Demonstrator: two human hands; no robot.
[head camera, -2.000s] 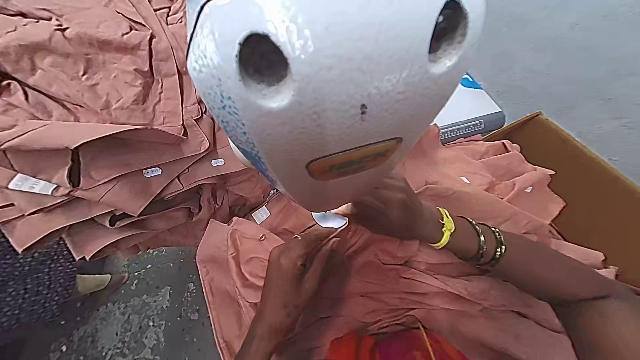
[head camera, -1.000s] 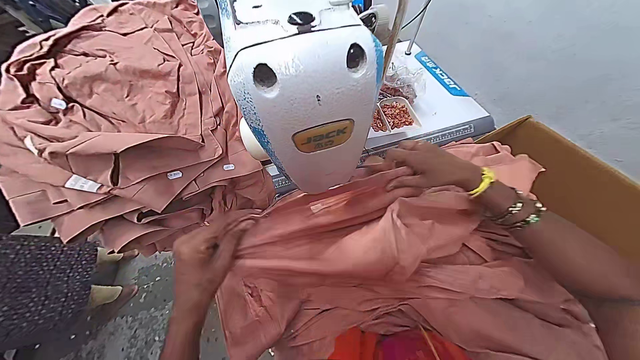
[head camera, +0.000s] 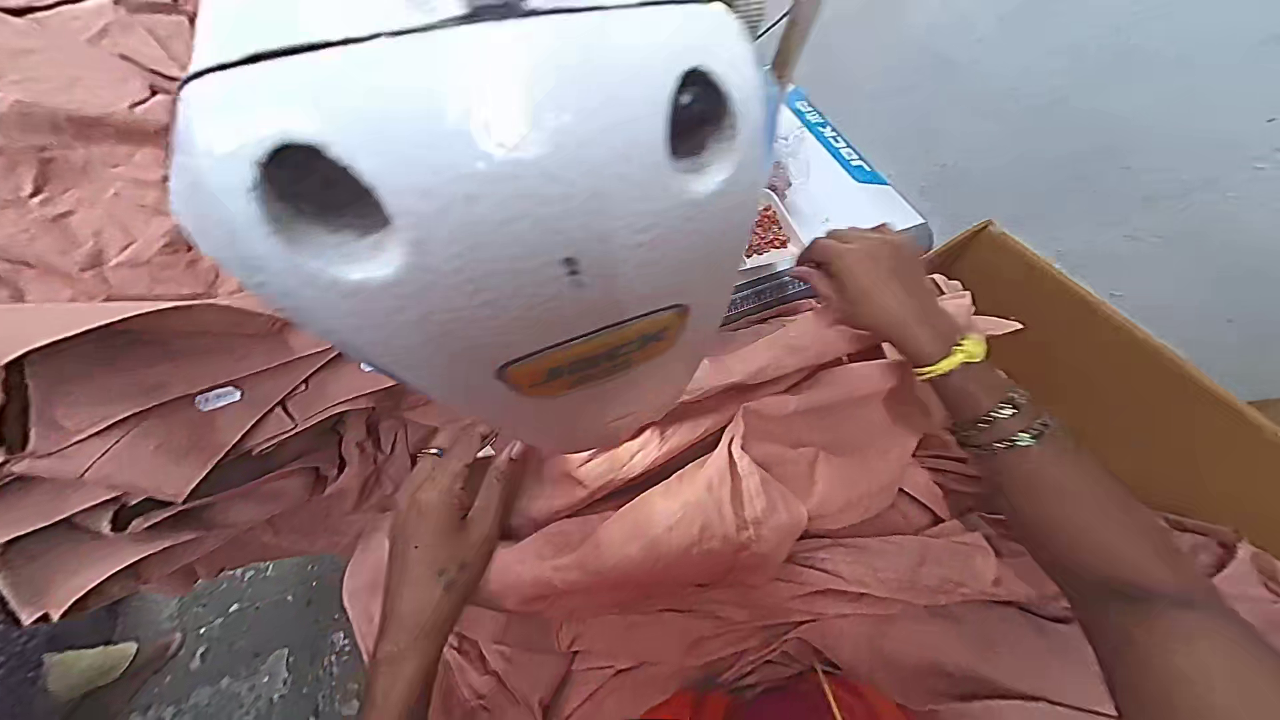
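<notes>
The white head of a Jack sewing machine (head camera: 470, 230) fills the upper middle and hides its needle area. Salmon-pink fabric (head camera: 680, 500) lies in folds below it and across the lap. My left hand (head camera: 450, 500) rests on this fabric at the lower left of the machine head, its fingertips near the head's bottom edge; whether it grips cloth is unclear. My right hand (head camera: 870, 285), with a yellow band and bangles at the wrist, is over the right edge of the machine bed, beside a white tray of small reddish pieces (head camera: 768, 232). Its fingers are bent, and their grip cannot be made out.
Stacked pink fabric pieces (head camera: 150, 400) with small labels lie at the left. A brown cardboard panel (head camera: 1120, 390) stands at the right, before a grey surface. The machine bed (head camera: 830, 160) shows at the upper right. Part of another person's foot (head camera: 90, 668) is at the lower left.
My right hand has moved from the cloth to beside the small tray. My left hand has moved right, up to the machine head. The view is now closer to the machine.
</notes>
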